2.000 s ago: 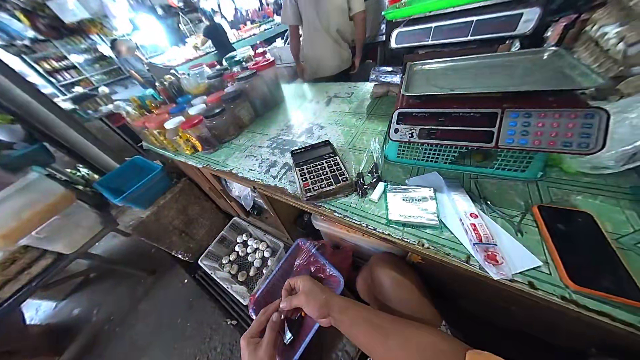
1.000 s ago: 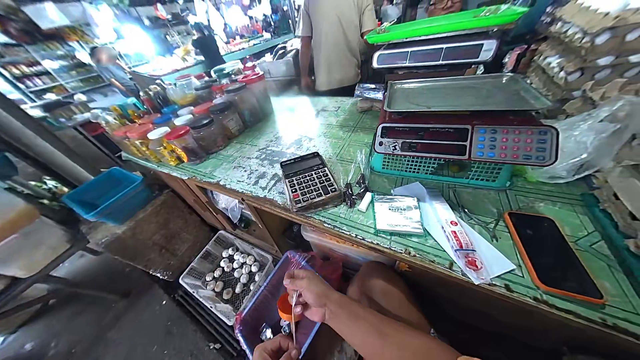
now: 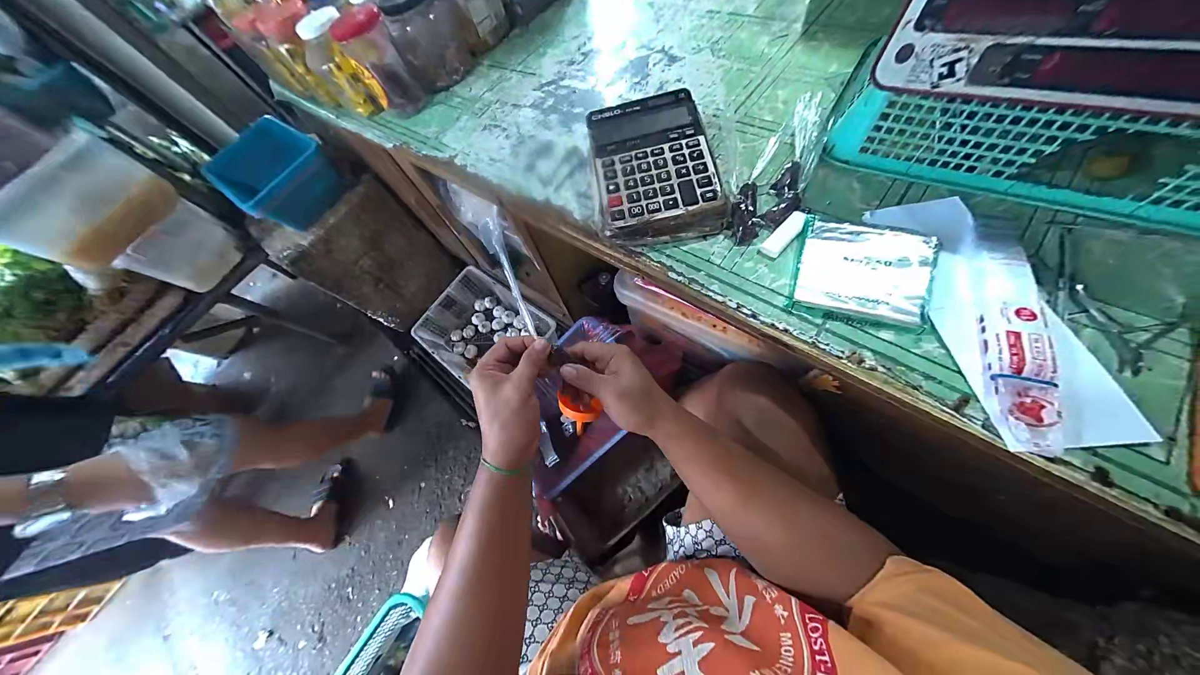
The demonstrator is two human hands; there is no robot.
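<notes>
My left hand (image 3: 511,384) pinches a narrow clear plastic strip or bag (image 3: 511,272), whose upper end rises above the fingers. Close beside it, my right hand (image 3: 609,375) has its thumb and fingers closed at the same plastic. Below both hands, a purple plastic basket (image 3: 586,464) holds an orange plastic piece (image 3: 579,405) and small items too blurred to name. A white basket (image 3: 441,314) of small pale eggs (image 3: 487,323) stands beyond my left hand.
On the green counter (image 3: 534,122) lie a calculator (image 3: 654,164), small plastic packets of dark pieces (image 3: 769,197), a foil-like packet (image 3: 864,270) and white paper (image 3: 1078,375). A blue bin (image 3: 272,173) stands at left. A person's legs (image 3: 281,478) are on the floor at left.
The view has tilted down strongly. My left hand, low and partly cut off one second ago, is now up beside my right hand. A person's legs now show at left.
</notes>
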